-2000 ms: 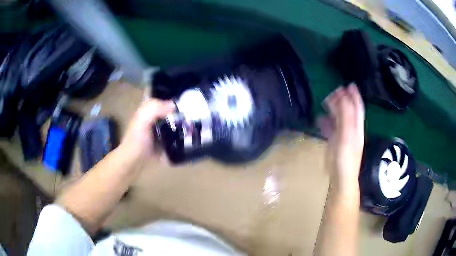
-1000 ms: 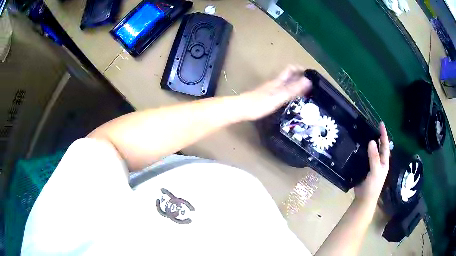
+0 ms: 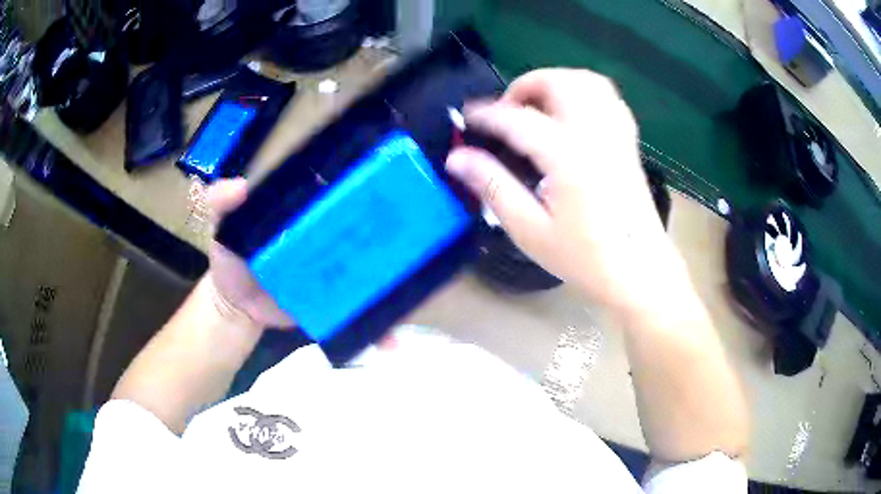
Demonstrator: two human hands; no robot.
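A black battery cover (image 3: 290, 198) with a bright blue battery pack (image 3: 362, 236) inside is held up, tilted, close in front of me. My left hand (image 3: 241, 260) grips its left end from below. My right hand (image 3: 541, 154) is at its upper right, with thumb and fingers pinching red wire leads (image 3: 457, 137) and a small pale plug (image 3: 456, 118). The black main housing (image 3: 512, 260) is behind the cover and my right hand, mostly hidden. Its gears do not show.
Another cover with a blue battery pack (image 3: 222, 135) lies at the upper left beside a black cover (image 3: 155, 116). Black wheels stand behind them. A wheeled unit (image 3: 781, 253) sits on the bench at right; another (image 3: 811, 145) is on the green conveyor (image 3: 676, 96).
The cover with the blue battery is now held up in my left hand. My right hand has left the housing's right end and holds the wires. The housing's gears are now hidden.
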